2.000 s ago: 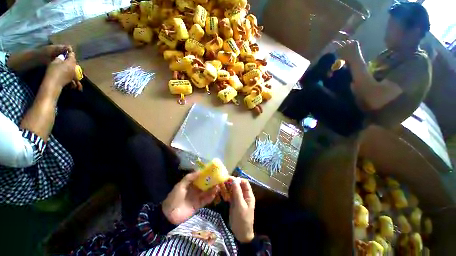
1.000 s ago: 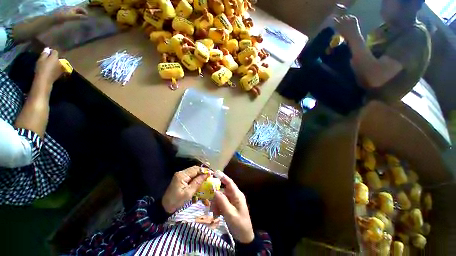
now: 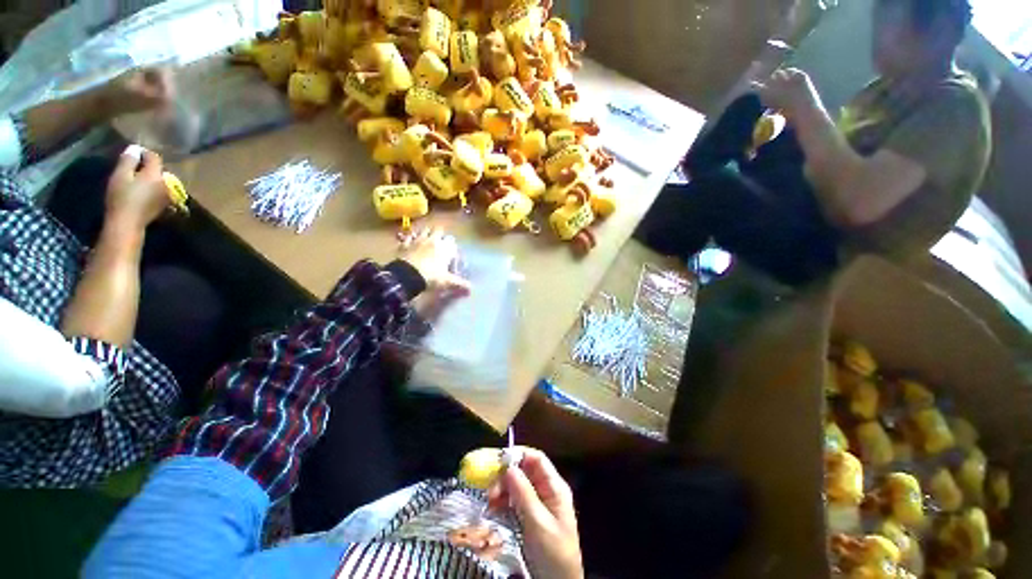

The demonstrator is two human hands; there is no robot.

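Observation:
My left hand (image 3: 432, 269) reaches out over the stack of clear bags (image 3: 481, 328) at the table's near edge. Its thumb and fingers look apart on the stack's upper left part; no held bag can be made out. My right hand (image 3: 543, 509) pinches a yellow plush keychain (image 3: 481, 467) at its end, over my lap. A thin white strip (image 3: 510, 437) sticks up at those fingertips. Whether a bag covers this toy is too blurred to tell. A heap of loose plush keychains (image 3: 453, 113) lies at the back of the table (image 3: 328, 255).
White ties lie on the table (image 3: 294, 193) and on the low carton (image 3: 611, 343). A large carton (image 3: 781, 396) at the right holds yellow plush toys (image 3: 900, 498). One person works at the left (image 3: 142, 192), another sits at the back right (image 3: 894, 181).
My left hand has left the toy and moved forward to the clear bags. My right hand keeps hold of the toy, slightly lower. The left neighbour's far hand is blurred over a dark sheet.

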